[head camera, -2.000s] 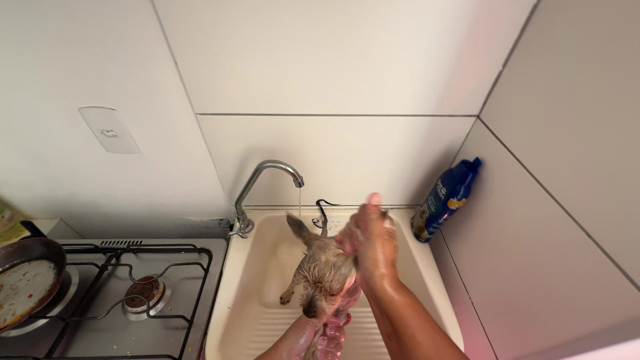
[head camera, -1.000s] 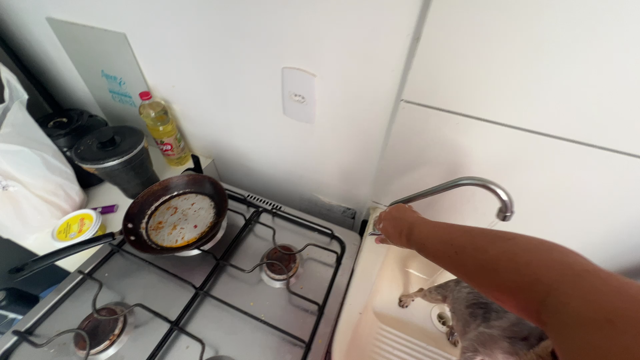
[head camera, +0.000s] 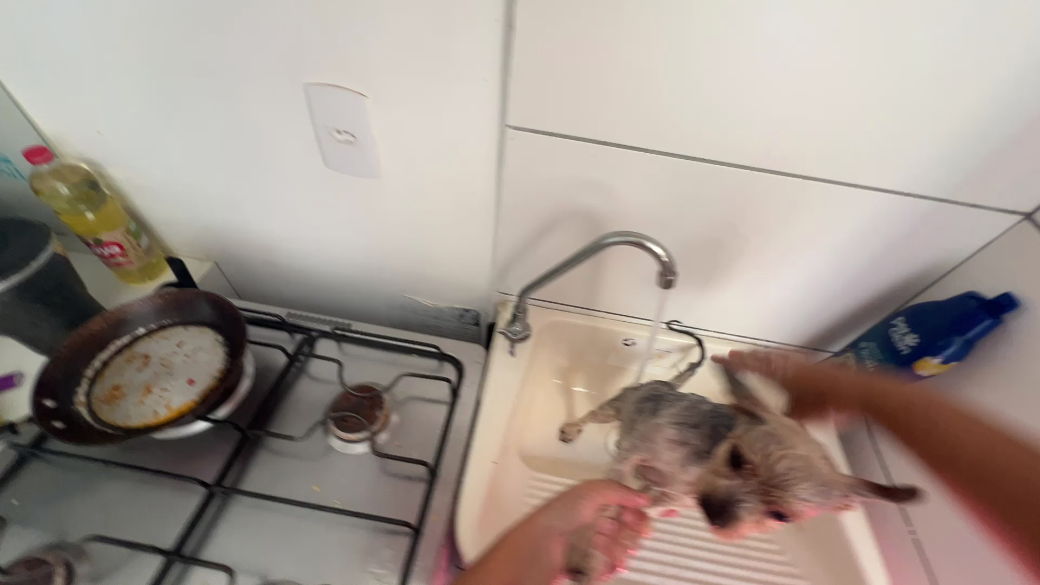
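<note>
A small wet dog point(head camera: 691, 439) with grey and tan fur is in a cream sink point(head camera: 561, 357), its head turned toward the lower right. My left hand point(head camera: 597, 520) is closed around one of its front legs, over the ribbed part of the sink. Blurred, my right hand point(head camera: 772, 374) is beside the dog's raised ear, near the sink's back right; whether it touches the dog is unclear. Water runs in a thin stream from the chrome faucet point(head camera: 630, 240) behind the dog's back.
A blue bottle point(head camera: 926, 333) leans in the right corner. Left of the sink, a gas stove point(head camera: 325, 496) bears a frying pan point(head camera: 146, 374). An oil bottle point(head camera: 97, 215) and a dark pot point(head camera: 32, 276) stand at the far left. A white outlet plate point(head camera: 343, 130) is on the wall.
One hand was at the faucet's base a second ago and is away from it now. Water now falls from the spout. The view has swung right since then.
</note>
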